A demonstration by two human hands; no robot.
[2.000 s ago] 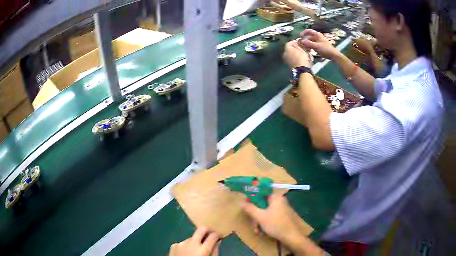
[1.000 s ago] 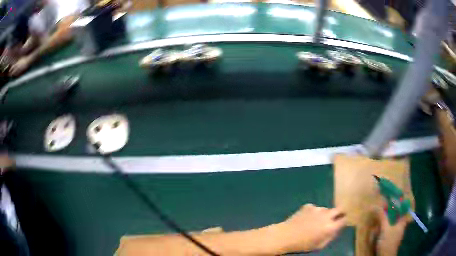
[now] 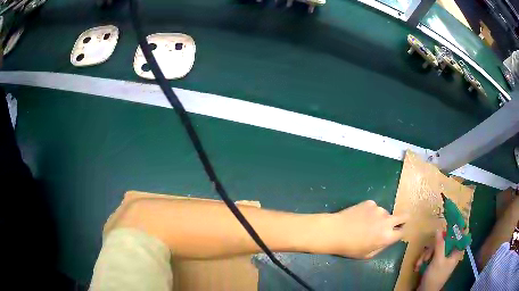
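Note:
My right hand (image 3: 441, 264) holds the green hot glue gun (image 3: 454, 225) at the lower right, its dark nozzle pointing up and away over the cardboard sheet (image 3: 418, 190). A translucent glue stick (image 3: 472, 262) sticks out of its rear. My left hand (image 3: 367, 230) lies at the left edge of that cardboard, fingers curled and pointing right; whether anything small is between them cannot be told. Two off-white housings with dark round holes, one (image 3: 95, 45) left of the other (image 3: 177, 55), lie flat on the belt at the upper left.
A black cord (image 3: 196, 142) hangs across the view over my left forearm. A second cardboard piece (image 3: 216, 274) lies under that forearm. A pale rail (image 3: 284, 121) and a grey post (image 3: 484, 136) border the belt. Wired sub-assemblies (image 3: 422, 50) stand beyond. A neighbour's arm (image 3: 501, 219) is at right.
The view has swung left and down from the neighbouring worker. The housings now show higher in the picture, and the cord crosses more of it. The glue gun remains in my right hand.

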